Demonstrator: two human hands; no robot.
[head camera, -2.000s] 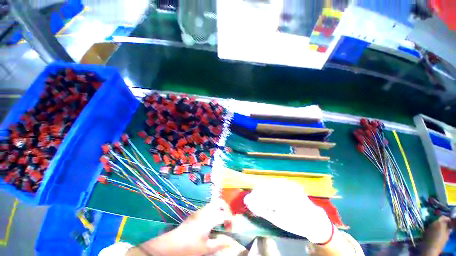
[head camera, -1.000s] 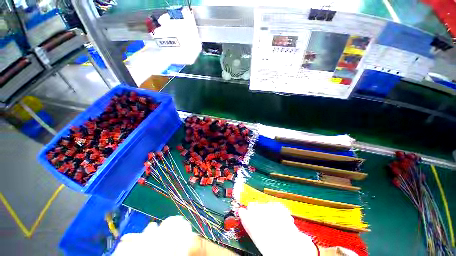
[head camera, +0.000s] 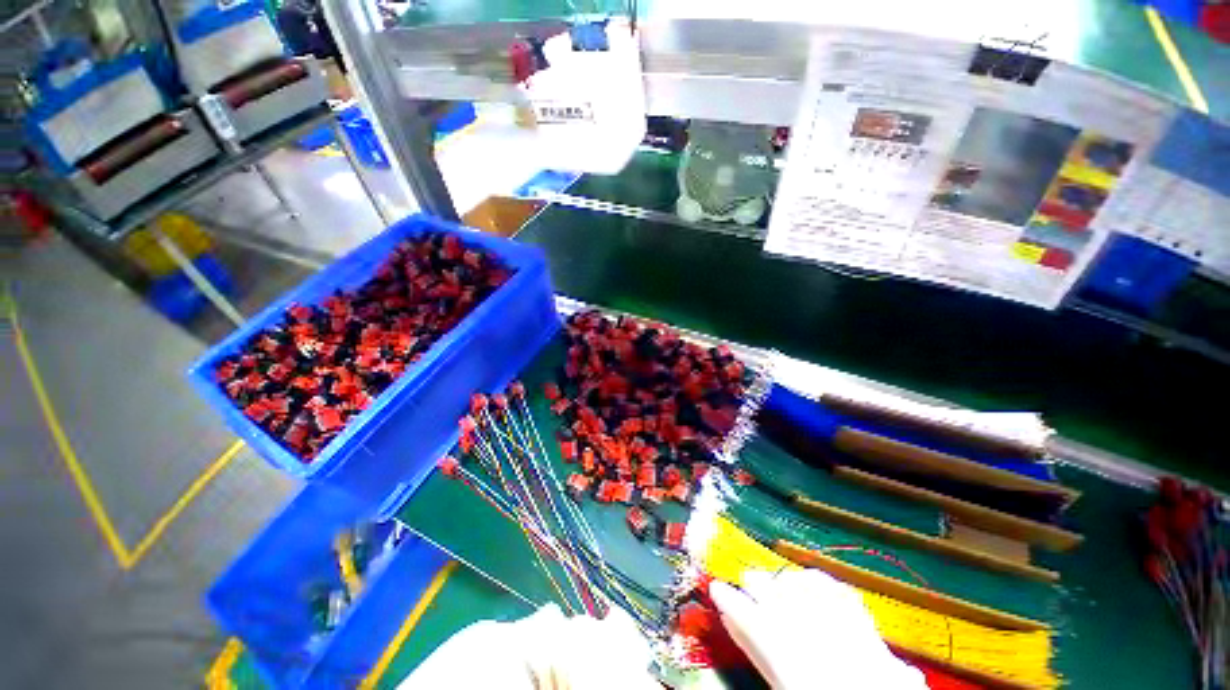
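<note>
My right hand (head camera: 812, 627), in a white glove, lies over the near ends of the yellow wires (head camera: 944, 634) and the red wires (head camera: 695, 631), fingertips at their terminal ends. My left hand (head camera: 533, 654), washed out by glare, is at the bottom edge, left of the right hand and partly cut off. Whether either hand holds a wire or housing cannot be told. Loose red and black connector housings (head camera: 641, 411) lie in a pile beyond the hands. Part-wired harnesses (head camera: 533, 492) fan out left of the pile, their wires running towards my left hand.
A large blue bin (head camera: 445, 411) full of housings stands left, a small blue bin (head camera: 304, 586) below it. Green, blue and white wires (head camera: 931, 415) lie beyond the yellow, between cardboard dividers (head camera: 944, 475). A harness bundle (head camera: 1187, 539) lies far right. Instruction sheets (head camera: 877, 175) hang above.
The view has swung left, so the bench and bins appear further right. My left hand is now lower in the picture. My right hand is still at the red and yellow wire ends.
</note>
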